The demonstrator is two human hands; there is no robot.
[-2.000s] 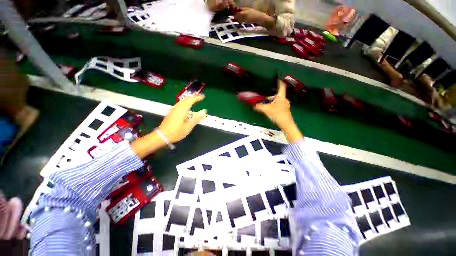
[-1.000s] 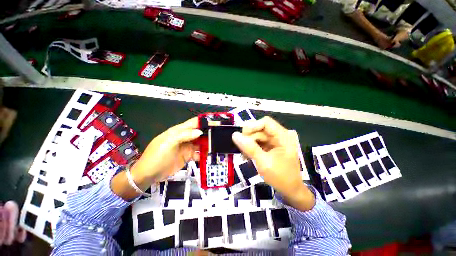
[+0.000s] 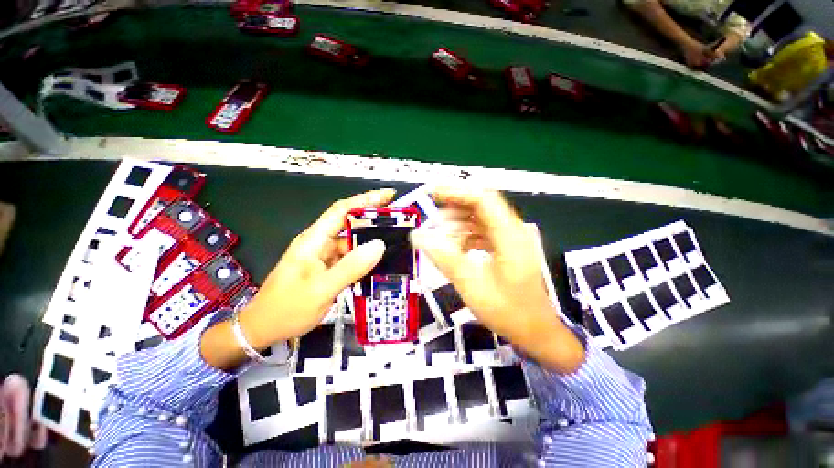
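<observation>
A red phone body (image 3: 386,315) stands upright in the picture centre, with a black screen area in its upper half and a white-and-blue keypad area below. My left hand (image 3: 306,274) holds it from the left, thumb on the screen area. My right hand (image 3: 485,265) is at the phone's upper right edge, its fingers blurred; I cannot tell whether they touch the phone or hold anything. Under the hands lie carrier sheets (image 3: 363,381) with rows of black squares. Another stack of carrier sheets (image 3: 647,277) lies to the right.
Waiting red phones (image 3: 183,303) overlap at left beside emptied carrier sheets (image 3: 87,291). Beyond the white edge rail (image 3: 512,186), a green conveyor (image 3: 366,119) carries scattered red phones. A person's hands (image 3: 702,53) show at upper right. A red item (image 3: 722,450) lies at lower right.
The black piece held over the phone a second ago is no longer seen apart; the screen area is now black. My left thumb has moved onto it. Conveyor phones have shifted left.
</observation>
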